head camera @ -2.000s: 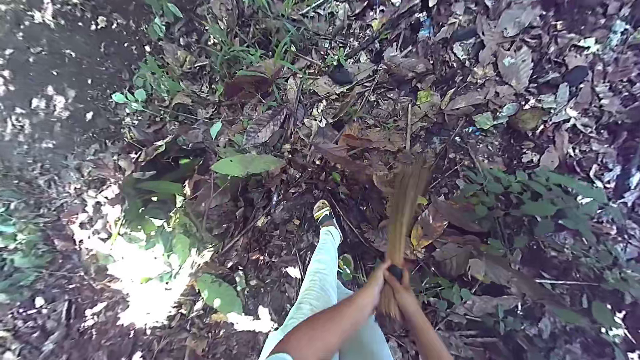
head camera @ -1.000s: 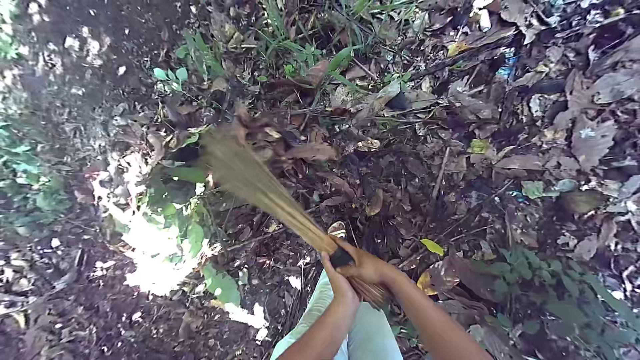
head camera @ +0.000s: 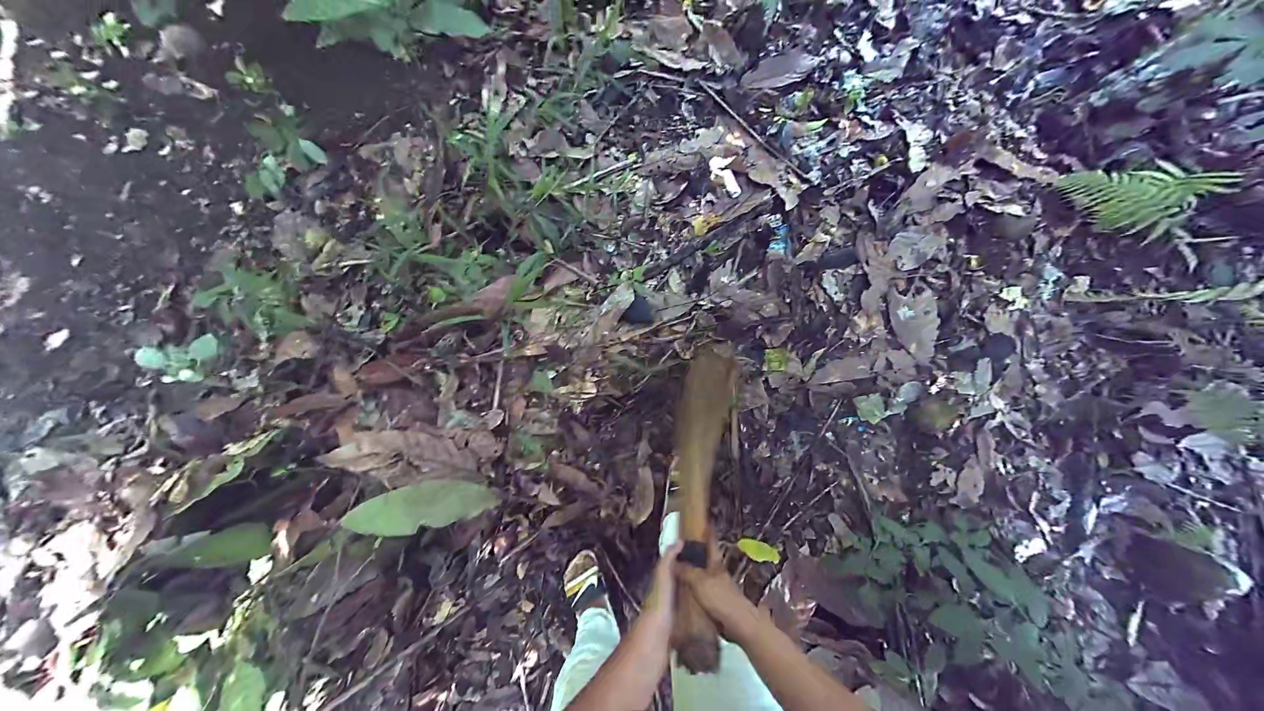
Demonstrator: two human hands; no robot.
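Note:
A stick broom (head camera: 703, 444), a bundle of thin tan sticks with a black band, points away from me with its blurred tips over the leaf litter (head camera: 573, 474). My left hand (head camera: 664, 583) grips it at the band from the left side. From the right, my right hand (head camera: 713, 591) is closed around it at and just below the band. The butt of the bundle shows below both hands, above my light trousers. How the fingers overlap is partly hidden.
One shoe (head camera: 583, 581) shows left of the broom. Large green leaves (head camera: 423, 508) lie to the left, grass (head camera: 504, 188) grows ahead, low leafy plants (head camera: 948, 583) stand at right, and a fern frond (head camera: 1150, 197) is at upper right. Bare dark soil (head camera: 89, 217) borders the left.
The broom has swung from pointing up-left to pointing almost straight ahead, with both hands still on it. The view has shifted forward over the ground.

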